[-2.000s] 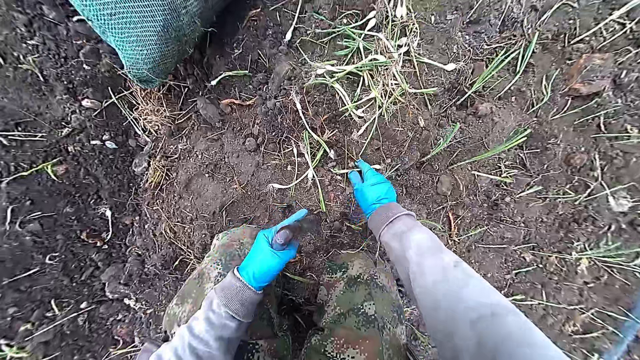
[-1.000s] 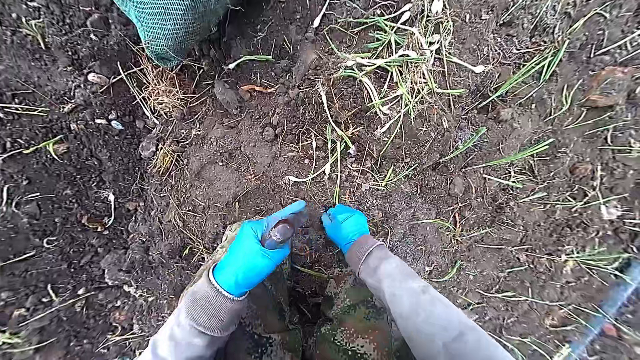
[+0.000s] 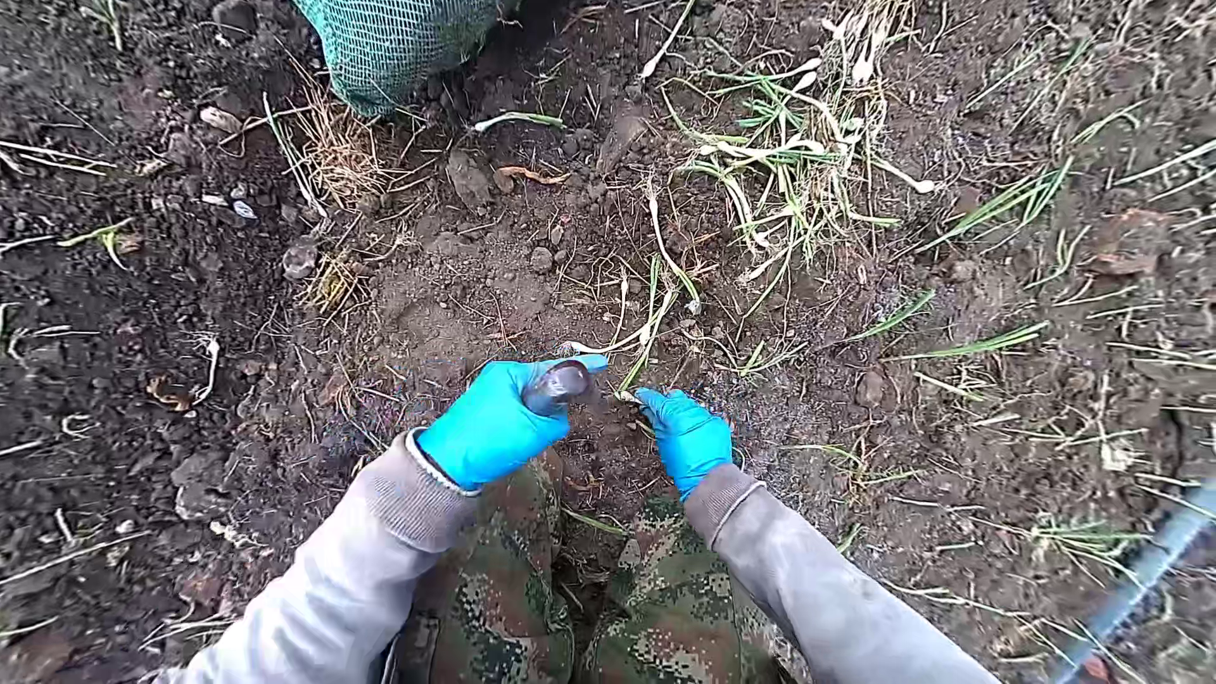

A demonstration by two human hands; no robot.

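Observation:
My left hand (image 3: 499,423), in a blue glove, is closed around the dark, rounded handle of a tool (image 3: 559,385); the tool's other end is hidden. Just right of it, my right hand (image 3: 689,437), also gloved in blue, has its fingertips at the base of a small bulbed green plant (image 3: 646,356). Whether the fingers pinch it is not clear. A few slender plants with white bulbs (image 3: 665,237) lie on the soil just beyond both hands. Farther off, at the upper right, is a loose heap of similar plants (image 3: 798,152).
A green mesh sack (image 3: 394,47) stands at the top, left of centre, near dry roots (image 3: 347,157). Green shoots (image 3: 1026,199) grow from the soil on the right. A bluish pipe or hose (image 3: 1140,579) crosses the lower right corner. My camouflage-clad knees are below my hands.
My right hand moved left toward my left hand between the first two frames and now has its fingertips at the small plants. The tool has stayed in my left hand.

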